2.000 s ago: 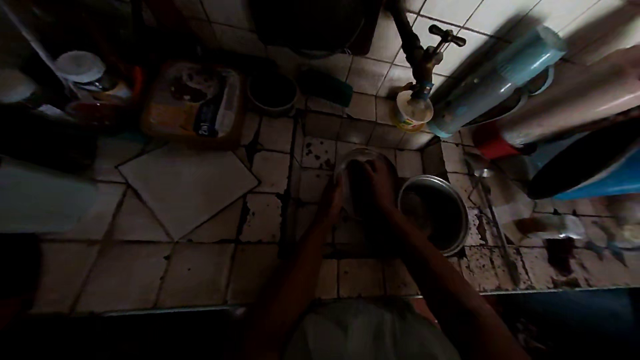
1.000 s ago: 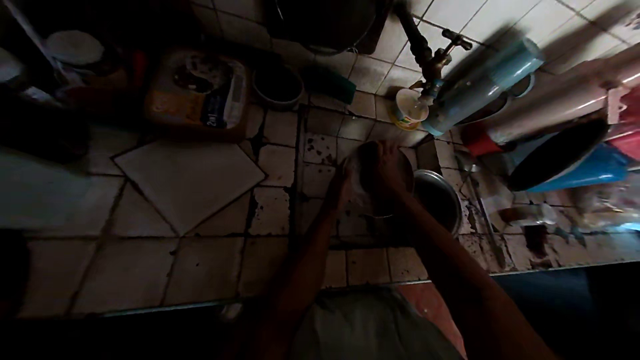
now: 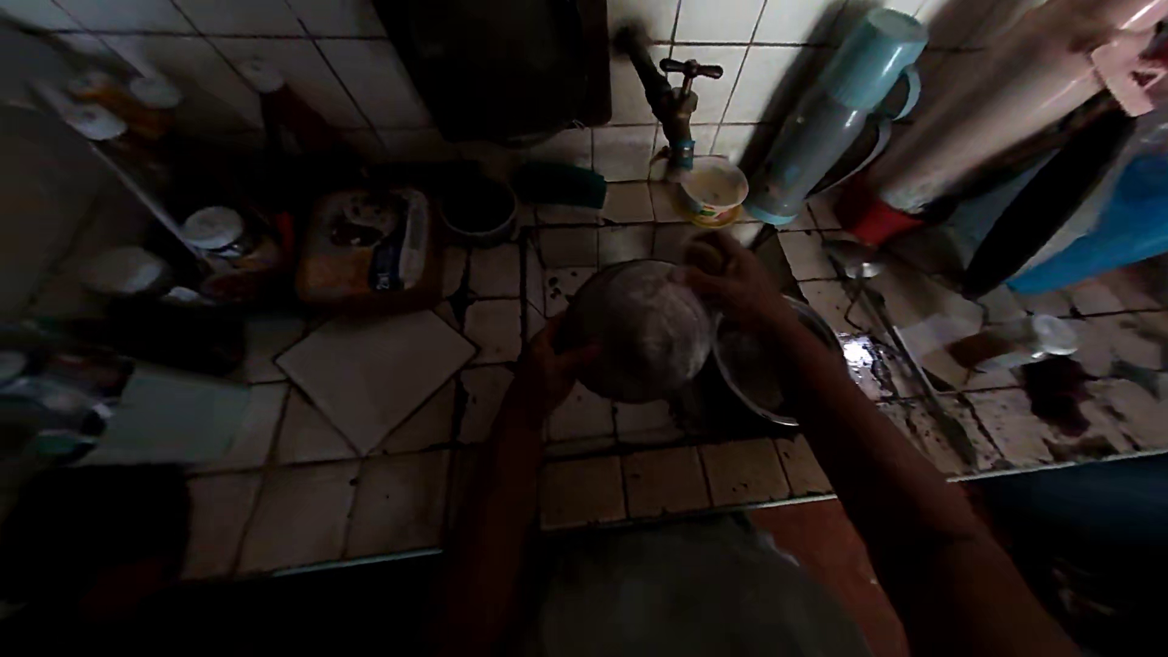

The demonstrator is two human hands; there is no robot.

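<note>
A round, dark metal bowl or lid [image 3: 639,333] with whitish suds on its surface is held tilted over the tiled sink basin. My left hand [image 3: 557,365] grips its left edge. At its upper right edge, my right hand [image 3: 730,278] is closed on a small brownish thing that looks like a scrubbing pad; the dim light hides its details. A round metal pot [image 3: 762,365] stands in the basin, partly beneath my right forearm. Above the basin is a brass tap [image 3: 678,119], with a small plastic tub [image 3: 714,189] beneath its spout.
Left of the basin lie a loose white tile [image 3: 374,374] and a plastic container [image 3: 367,246]. A dark cup [image 3: 479,210] is behind. On the right stand a blue thermos [image 3: 821,119], a pink cylinder [image 3: 985,119], a ladle [image 3: 894,328] and a tipped glass jar [image 3: 1022,342].
My right hand has moved from over the round metal piece to its upper right edge. The piece is now raised and tilted, showing more of its sudsy surface.
</note>
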